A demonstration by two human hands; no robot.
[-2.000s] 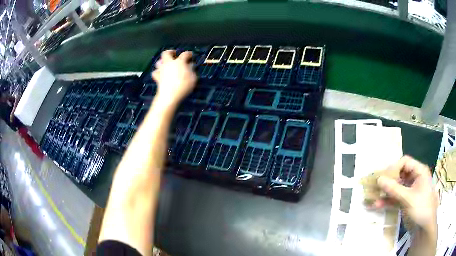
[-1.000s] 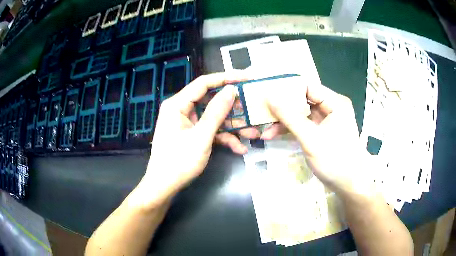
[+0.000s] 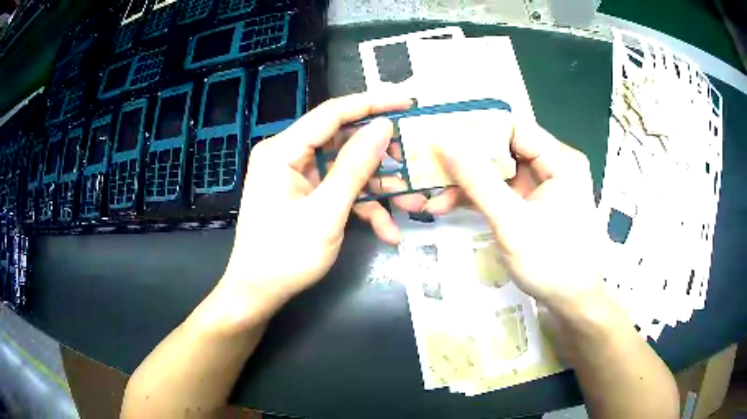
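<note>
My left hand [image 3: 315,176] grips the keypad end of a dark blue phone front housing [image 3: 459,107], held lying sideways above the worktop. A pale adhesive piece [image 3: 422,147] covers its screen opening. My right hand [image 3: 524,196] holds the housing's other end, with its thumb on the pale piece. Whether the piece is stuck down cannot be told. White adhesive sheets [image 3: 483,69] with rectangular cutouts and yellowish patches lie beneath the hands, partly hidden by them.
A black blister tray [image 3: 213,214] of teal housings stands at left, with more housings at the far left edge. A fanned pile of spent white sheets [image 3: 655,245] lies at right, with tan scraps [image 3: 643,123] on top. A pale rail [image 3: 483,11] runs along the back.
The left hand has come from the tray, and both hands now hold a housing together over the sheets. Since the last earlier frame, they have shifted only slightly. The view has swung right.
</note>
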